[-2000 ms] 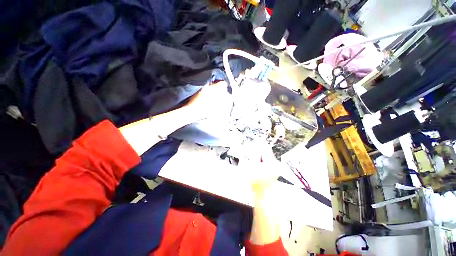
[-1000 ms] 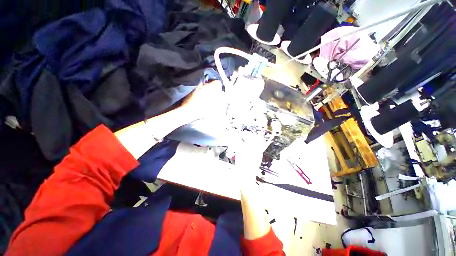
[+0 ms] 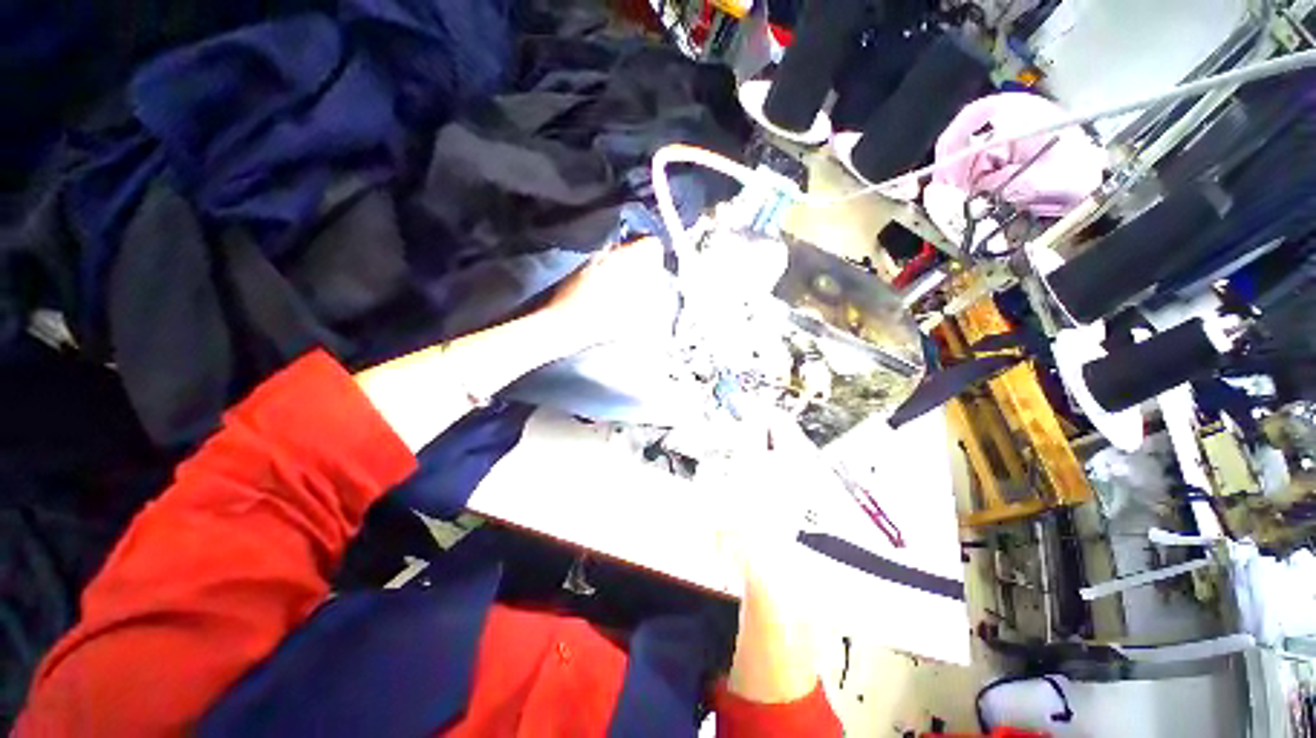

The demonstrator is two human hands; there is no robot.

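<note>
The overlock machine head [image 3: 736, 310] stands in front of me, whitish and glared out around the needle. My left hand [image 3: 613, 296] is at its left side on a garment piece [image 3: 585, 378] that looks pale blue-grey; its fingers are lost in glare. My right hand [image 3: 758, 483] is low in front of the machine, also washed out, so its fingers and any hold do not show. A black fabric strip [image 3: 883, 565] lies on the white table [image 3: 577, 498], right of my right hand. Red-and-dark snips [image 3: 872, 508] lie near it.
A navy and charcoal garment heap [image 3: 289, 173] fills the left and back. A curved white hose [image 3: 671, 180] rises above the machine. Black thread cones [image 3: 1140, 260], a pink cloth [image 3: 1018, 156] and a yellow wooden stool [image 3: 1018, 433] are at the right. Small scraps lie at the lower right.
My right hand has shifted slightly right and away from the machine's front since one second ago. My left hand stays beside the machine head. The whole view has shifted a little.
</note>
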